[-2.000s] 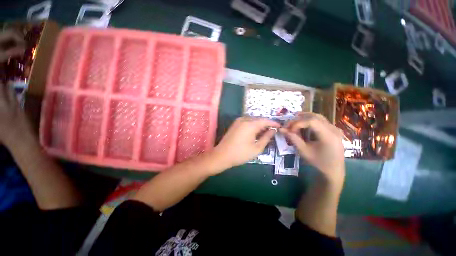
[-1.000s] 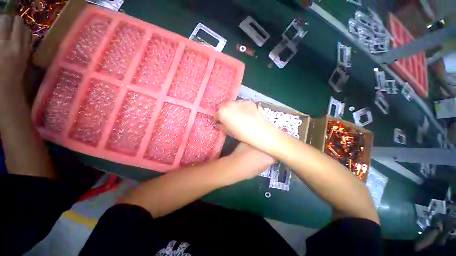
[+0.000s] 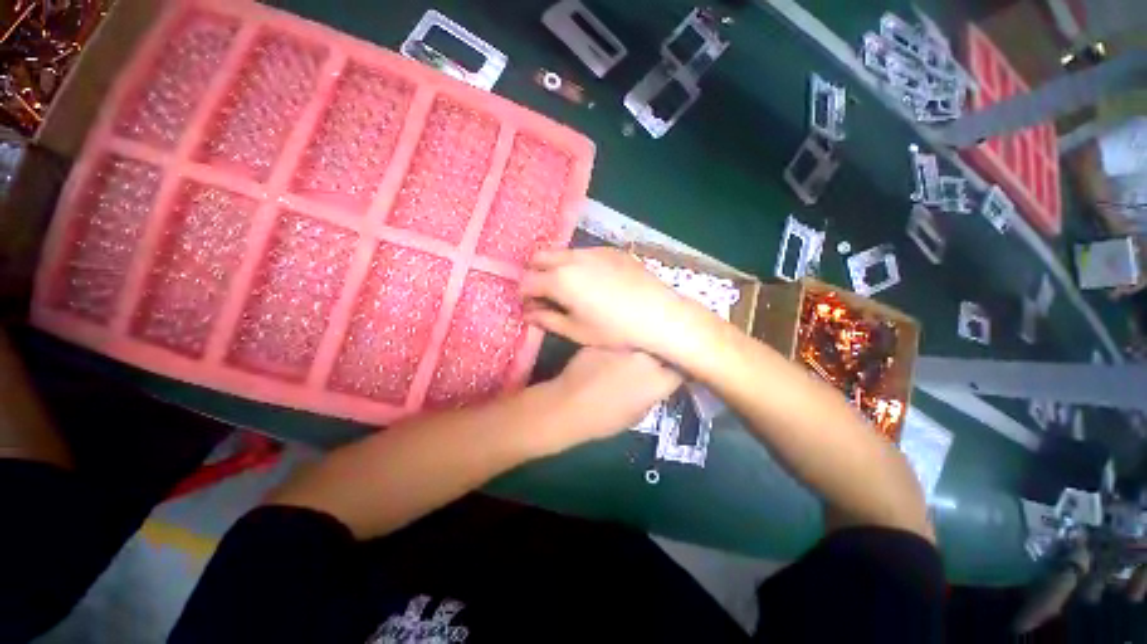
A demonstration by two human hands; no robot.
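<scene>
The pink compartment tray [image 3: 367, 227] lies tilted at the left, its pockets filled with clear speckled contents. My right hand [image 3: 598, 296] reaches across my left arm, its fingertips at the right-hand lower pocket; what they hold, if anything, cannot be seen. My left hand [image 3: 613, 393] lies below it, beside the tray's right edge, its fingers mostly hidden under my right wrist. A windowed frame [image 3: 684, 434] lies just right of my left hand. The ring box [image 3: 694, 282], with white rings, is partly covered by my right forearm.
The flex box [image 3: 855, 356] stands right of the ring box. Several windowed frames lie on the green surface and conveyor beyond. A loose ring [image 3: 652, 477] lies near the front. A brown box [image 3: 63, 88] stands at far left, another pink tray [image 3: 1013, 126] at far right.
From two seconds ago, my right hand has left the spot above the frames and crossed over my left arm to the tray. Since one second ago, the view has shifted slightly; both hands stay nearly in place.
</scene>
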